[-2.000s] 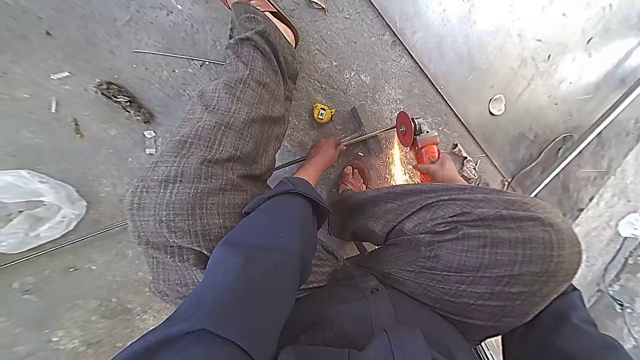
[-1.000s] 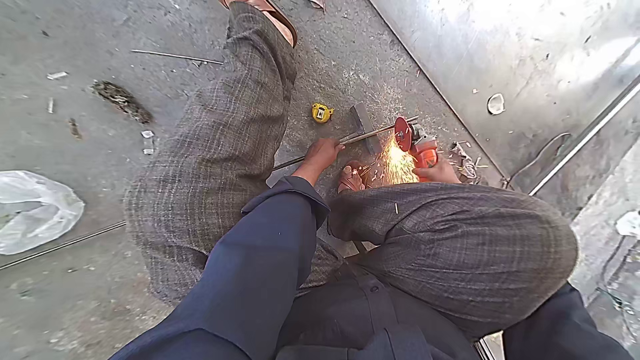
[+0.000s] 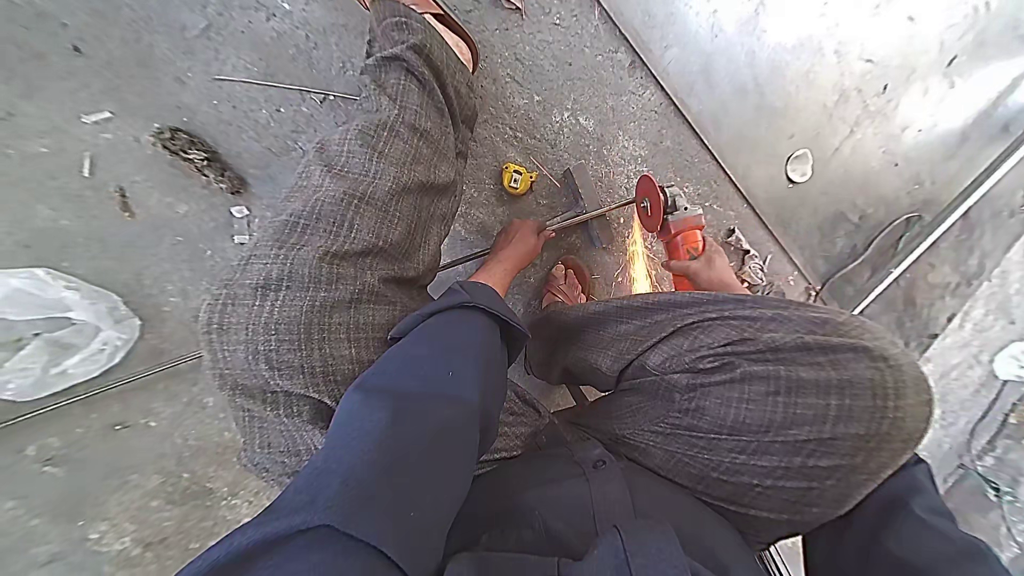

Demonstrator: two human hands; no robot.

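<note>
My left hand (image 3: 520,245) is closed around a thin metal rod (image 3: 596,214), which rests across a piece of angle iron (image 3: 586,200) on the floor. An orange angle grinder (image 3: 683,238) is in my right hand (image 3: 710,269), gripped by its body. Its red disc (image 3: 650,203) stands upright at the rod's right end, and bright sparks (image 3: 638,260) stream from there toward my knee. Near my left hand, on the floor, lies a yellow tape measure (image 3: 518,179). My sandalled foot (image 3: 565,286) is between the two hands, close to the sparks.
Shiny sheet metal (image 3: 864,104) covers the upper right. A clear plastic bag (image 3: 64,332) lies at the left, with a long rod (image 3: 104,388) by it. A thin rod (image 3: 284,86) and a dark clump of debris (image 3: 198,158) lie upper left. Crumpled scrap (image 3: 748,260) sits beside the grinder.
The spark stream is narrower than the wide burst of one second ago. Both hands have kept their holds on the rod and the grinder.
</note>
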